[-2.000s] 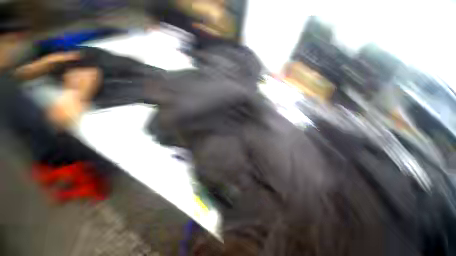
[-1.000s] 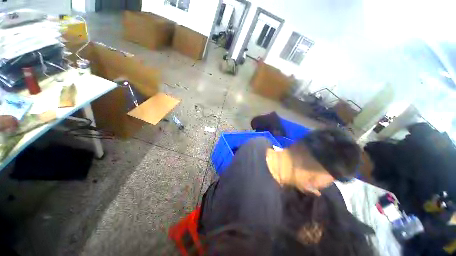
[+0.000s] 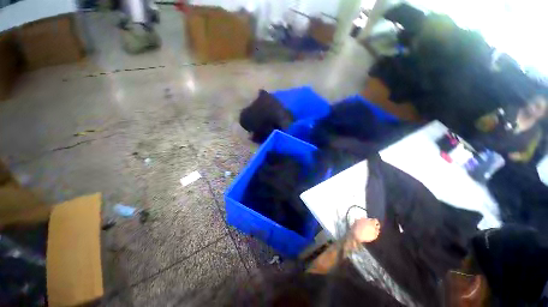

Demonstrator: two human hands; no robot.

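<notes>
Neither of my hands is in view. A blue plastic bin (image 3: 264, 231) stands on the floor near the centre, with black garments (image 3: 279, 189) inside. A white worktable (image 3: 336, 195) is right of it. A dark garment (image 3: 408, 207) lies spread over the table. A bare hand (image 3: 363, 231) at the table's near edge appears to belong to the seated person (image 3: 511, 258) at the lower right, seen mostly as dark hair and an ear. The bottom edge is dark and blurred.
Behind the bin, more blue bins (image 3: 303, 102) hold dark garments, one heap (image 3: 264, 114) hanging over a side. Cardboard (image 3: 75, 249) stands at the lower left. Small scraps (image 3: 190, 178) lie on the speckled floor. A large dark pile (image 3: 444, 66) and another person's hand (image 3: 532, 114) are at right.
The view has swung right and down. The bins now sit near the centre, the seated person has shifted to the lower right, and the left table has left the picture.
</notes>
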